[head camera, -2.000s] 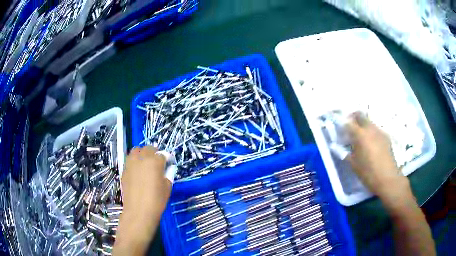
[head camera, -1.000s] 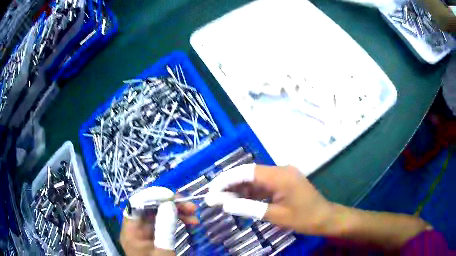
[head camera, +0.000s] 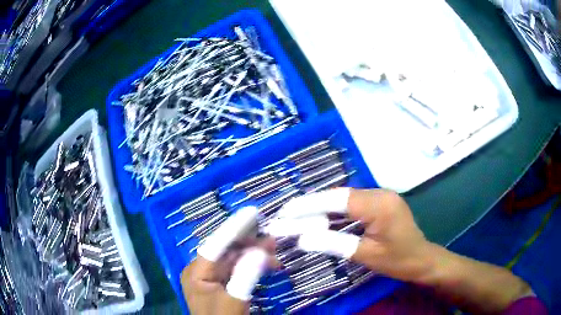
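Note:
My left hand (head camera: 229, 264) and my right hand (head camera: 375, 231) meet over the near blue tray (head camera: 161, 246), both with white finger cots. Their fingertips are drawn together and almost touch. A small dark spot shows between them, but blur and the fingers hide whether a part is held. Rod-and-barrel assemblies (head camera: 317, 161) lie in rows in this tray, partly covered by my hands. The far blue tray (head camera: 120, 147) holds jumbled thin rods (head camera: 203, 98).
A narrow pale tray (head camera: 117, 227) of short metal tubes (head camera: 74, 221) stands at the left. A large white tray (head camera: 393, 172) with small pale pieces (head camera: 421, 111) is at the upper right. Another tray of metal parts (head camera: 541, 37) shows at the far right edge, on the green bench.
My right hand has come from the white tray and my left from the far blue tray's edge to meet over the near tray. The rod seen between them a second ago no longer shows clearly.

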